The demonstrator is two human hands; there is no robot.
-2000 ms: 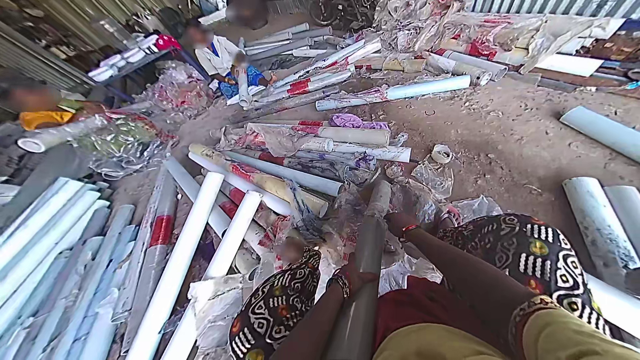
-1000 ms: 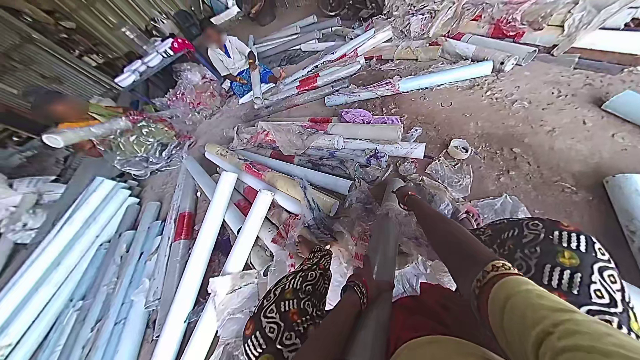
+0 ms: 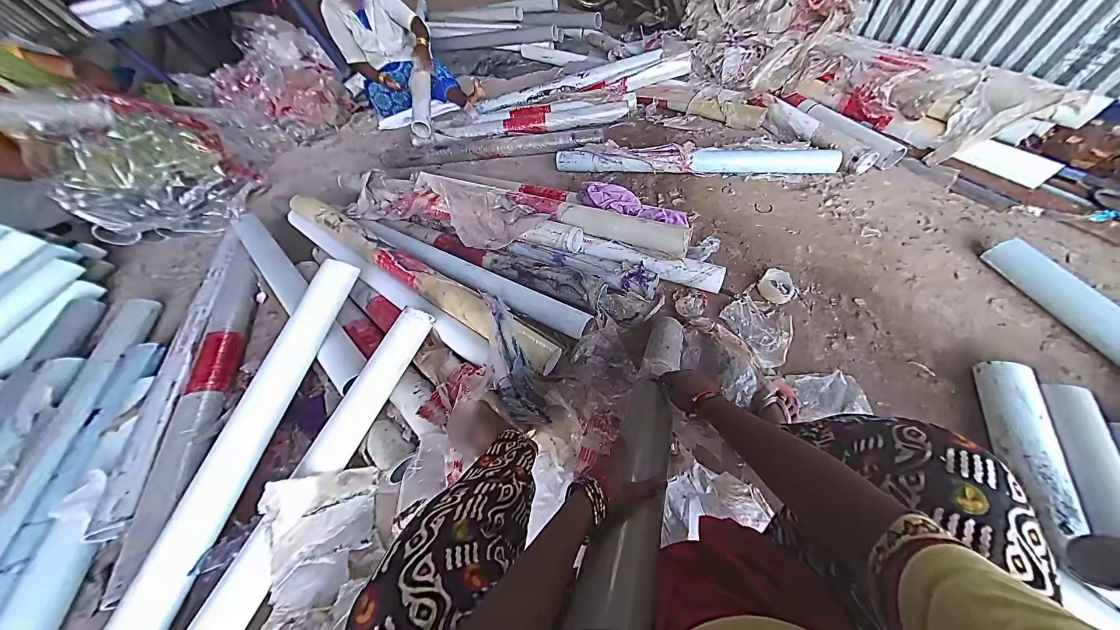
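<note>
A grey plastic pipe (image 3: 646,429) runs lengthwise between my knees, its far end pointing away from me. My left hand (image 3: 623,497) lies around its left side, near the lower middle. Farther up, my right hand (image 3: 691,389) grips the pipe's right side close to a paler end section (image 3: 663,346). Crumpled clear plastic film (image 3: 604,359) lies around that far end. A beige pipe with red wrap (image 3: 455,302) and a pale blue pipe (image 3: 490,284) lie just beyond on the ground.
White pipes (image 3: 254,420) and a grey pipe with a red band (image 3: 214,367) lie at left. More pipes (image 3: 1032,437) are at right. A person (image 3: 385,52) sits at the back holding a pipe; another person's arm (image 3: 52,66) shows at far left. A plastic film heap (image 3: 144,171) is nearby.
Both hands stay on the grey pipe. The view has shifted somewhat. No other plain change shows.
</note>
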